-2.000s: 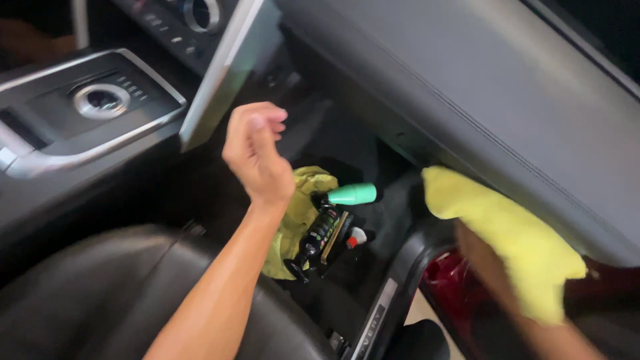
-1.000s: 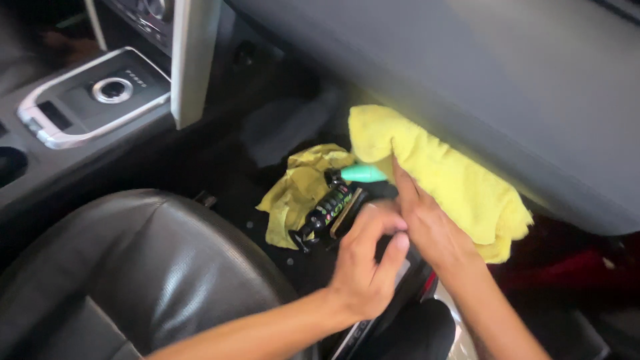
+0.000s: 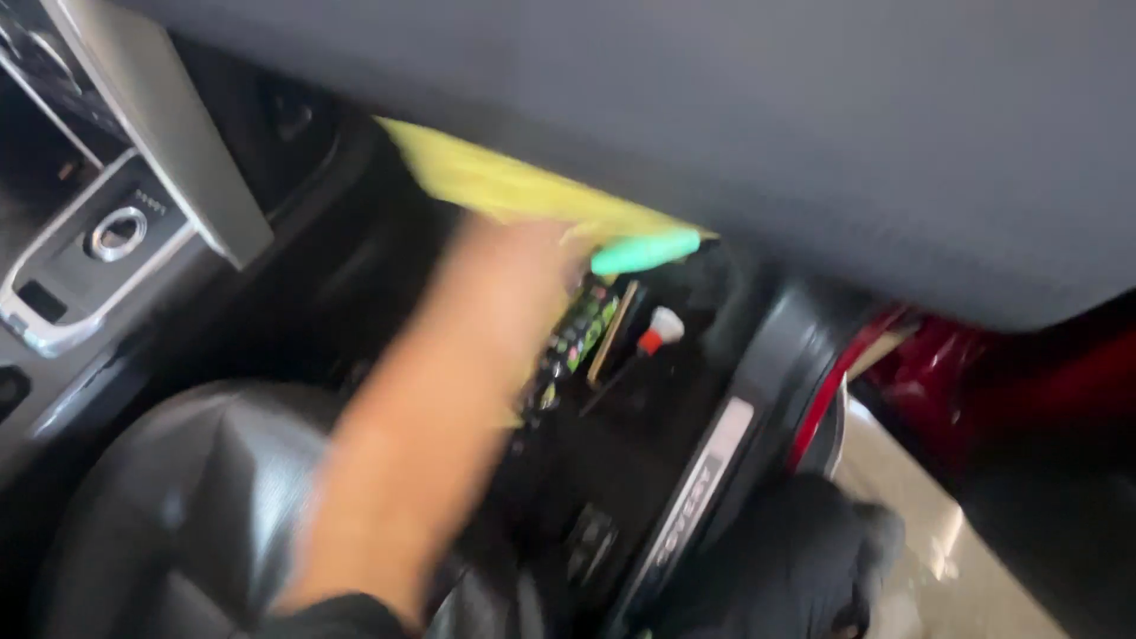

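Note:
The forearm that comes up from the lower left appears to be my left arm. Its blurred hand, my left hand (image 3: 528, 257), presses a yellow cloth (image 3: 506, 177) along the underside of the grey dashboard; the fingers are hidden or smeared by motion. Close to its right lies a turquoise cylindrical object (image 3: 646, 252). Below, in the dark footwell, are a black bottle with a green patterned label (image 3: 581, 333), a thin tan stick-like tool (image 3: 612, 335) and a brush with white bristles and a red-orange band (image 3: 661, 330). No part of my right hand can be made out.
The dashboard (image 3: 710, 133) overhangs the footwell. At left stand the centre console with its rotary knob (image 3: 117, 233) and a silver trim panel (image 3: 169, 115). A black leather seat (image 3: 204, 497) fills the lower left, with the door sill plate (image 3: 706, 479) at right.
The yellow cloth, earlier in my right hand, is now at my left hand under the dashboard. My right hand has left the view. My left hand has moved up from beside the right one.

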